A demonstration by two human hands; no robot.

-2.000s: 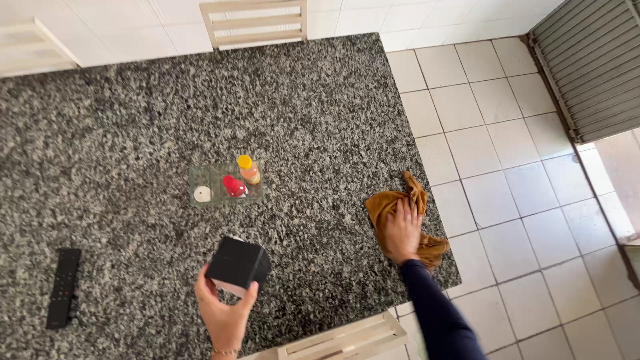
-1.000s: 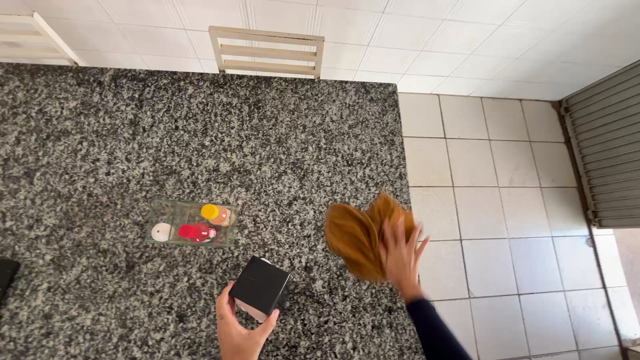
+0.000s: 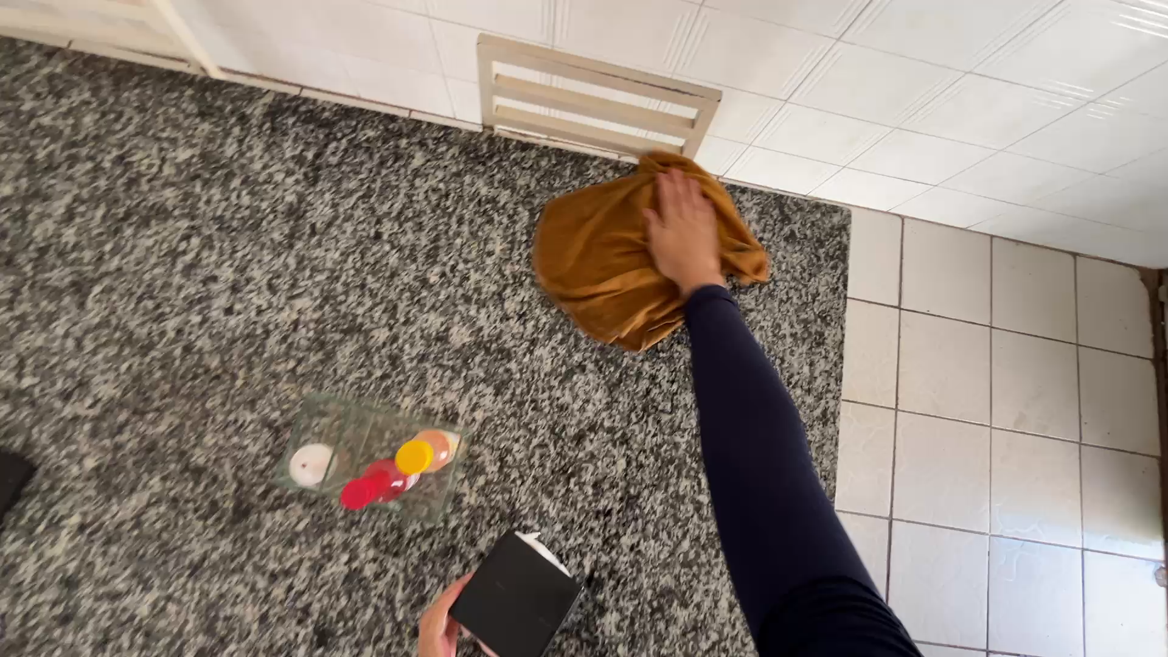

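My right hand [image 3: 684,228] lies flat, palm down, on a brown cloth [image 3: 607,260] spread over the granite tabletop [image 3: 365,274] close to its far edge. At the bottom of the view my left hand [image 3: 443,625] holds a black napkin holder or box [image 3: 518,593] with white paper showing at one edge; most of this hand is hidden or out of frame. To the left of the box, a clear glass tray [image 3: 356,420] holds a bottle with a yellow cap [image 3: 438,449], a bottle with a red cap [image 3: 391,479] and a round white item [image 3: 311,464].
A pale slatted chair back [image 3: 593,100] stands against the table's far edge, before a white tiled wall [image 3: 803,82]. Part of another chair [image 3: 100,27] shows at the top left. A dark object [image 3: 11,479] lies at the left edge. Floor tiles [image 3: 949,365] lie beyond the table's right edge.
My right hand and the cloth have moved from the table's right side to its far edge, and the cloth is more spread out. My left hand still holds the black box. The view has shifted.
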